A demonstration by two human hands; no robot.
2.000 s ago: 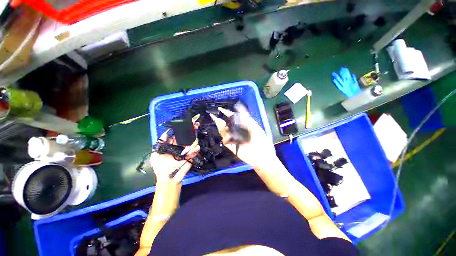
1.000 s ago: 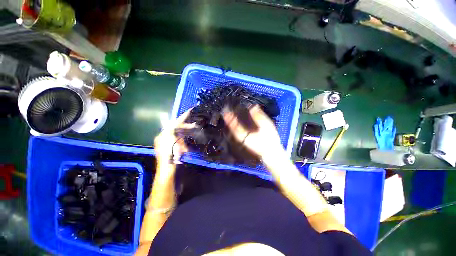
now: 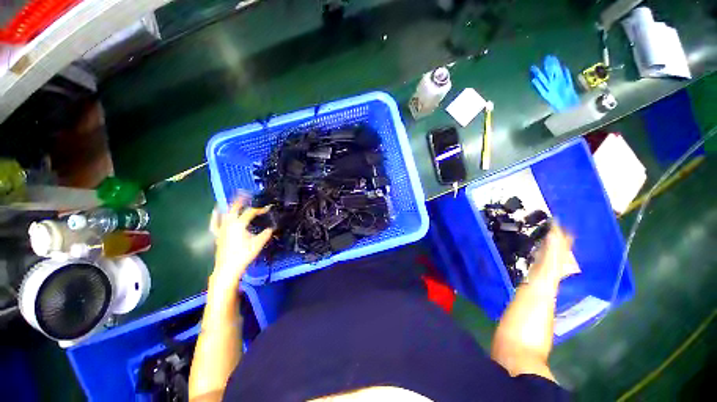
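The blue perforated basket (image 3: 413, 212) stands on the green bench in front of my body, heaped with black corded units (image 3: 322, 188). My left hand (image 3: 240, 232) is at the basket's left front corner, its fingers around a black unit (image 3: 260, 221). My right hand (image 3: 555, 250) is over the right-hand blue tote (image 3: 601, 259), blurred, beside a small pile of black units (image 3: 511, 232) on a white sheet (image 3: 538, 188). Whether it holds a unit cannot be told. The left-hand blue tote (image 3: 98, 353) holds more black units and is partly cut off by the frame edge.
Behind the right-hand tote lie a phone (image 3: 447, 155), a whitish bottle (image 3: 430, 93), a white card (image 3: 465, 106), a yellow stick (image 3: 487, 137) and a blue glove (image 3: 555, 83). A white fan (image 3: 71, 298) and drink bottles (image 3: 110, 221) stand at left.
My right hand has moved from the basket to the right-hand tote. My left hand stays by the basket's left side, now around a unit. The view has turned and shifted.
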